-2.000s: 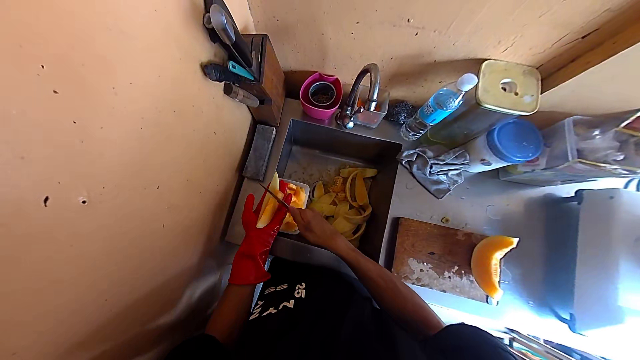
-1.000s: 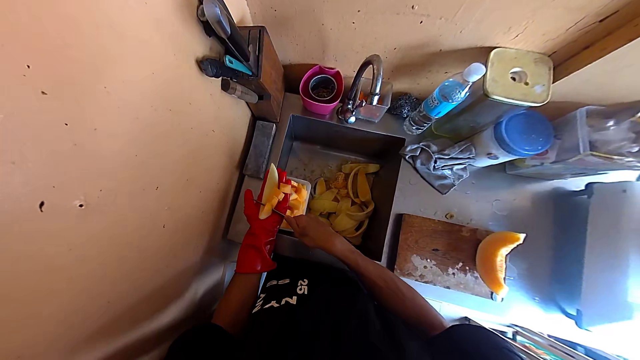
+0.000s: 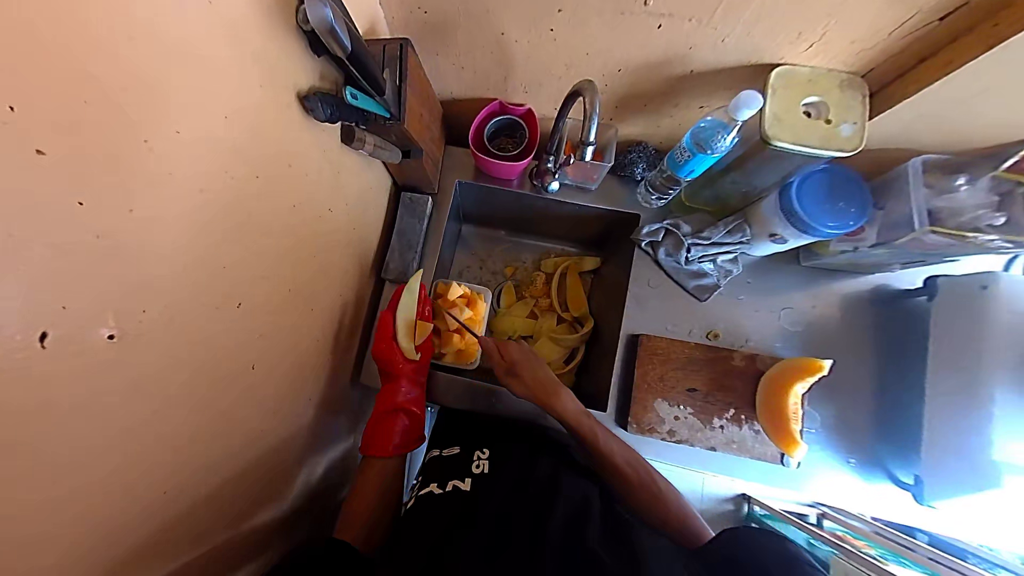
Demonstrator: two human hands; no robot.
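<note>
My left hand point(image 3: 402, 340), in a red rubber glove, holds a slim melon wedge point(image 3: 409, 314), its pale rind side showing, with an orange piece at its right edge. Just right of it, a white tub point(image 3: 481, 352) full of orange melon chunks point(image 3: 458, 320) sits at the sink's left side. My bare right hand point(image 3: 516, 366) grips a knife point(image 3: 462, 325), whose handle is hidden in the fist and whose thin blade reaches over the chunks. Yellow-green peelings point(image 3: 564, 316) lie in the metal sink point(image 3: 520, 216). A peeled melon wedge point(image 3: 784, 406) rests on the right end of a wooden cutting board point(image 3: 696, 396).
A wooden knife block point(image 3: 420, 120) and a grey sharpening stone point(image 3: 409, 237) stand along the left wall. Behind the sink are a faucet point(image 3: 588, 112), a pink container point(image 3: 502, 166) and a steel scrubber point(image 3: 638, 160). A water bottle point(image 3: 696, 156), a grey cloth point(image 3: 692, 252) and lidded containers point(image 3: 826, 200) stand right.
The knife has come away from the melon wedge in my left hand to a place over the tub. The wedge shows less orange flesh than a second ago.
</note>
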